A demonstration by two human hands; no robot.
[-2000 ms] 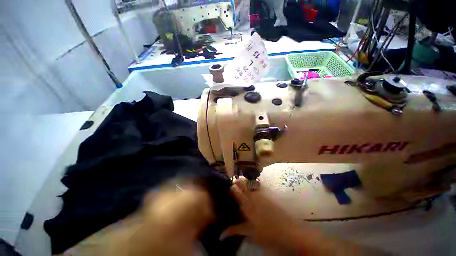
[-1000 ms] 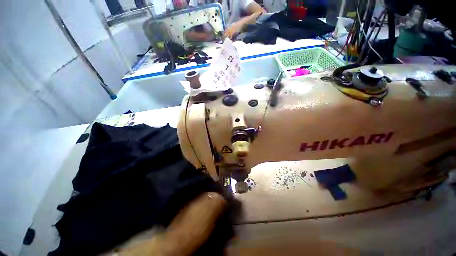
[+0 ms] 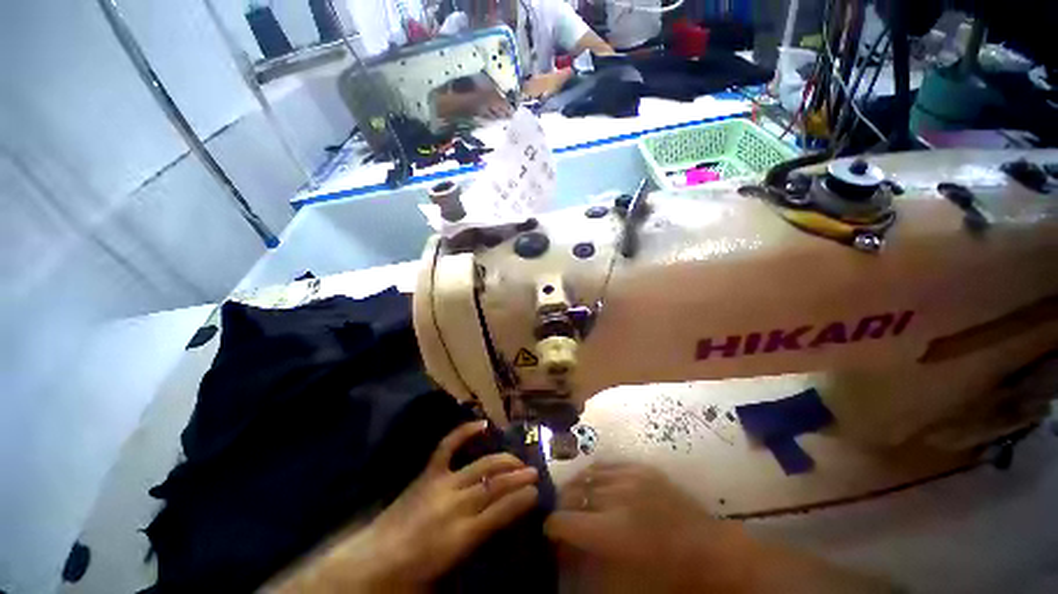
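The black garment [image 3: 313, 429] lies heaped left of the needle and runs under the presser foot area [image 3: 536, 439]. My left hand [image 3: 464, 511] presses on the cloth just in front of the needle, fingertips near the foot. My right hand [image 3: 638, 522], blurred, rests at the cloth's right edge with its fingers beside the left fingertips. A narrow dark strip of cloth shows between the hands. The cream sewing machine head [image 3: 696, 279] stands above. Small dark navy pieces [image 3: 789, 427] lie on the machine bed [image 3: 673, 435] under the arm.
Behind the machine are a paper label [image 3: 516, 174], a brown spool [image 3: 446, 200] and a green mesh basket [image 3: 719, 151] with a pink item. A whitish wall [image 3: 104, 174] is on the left. Another machine [image 3: 435, 75] and a person's arms [image 3: 563, 75] are ahead.
My right hand has come back into clear view beside the needle. My left hand has moved up and spread its fingers on the cloth. The person ahead has their hands nearer their machine.
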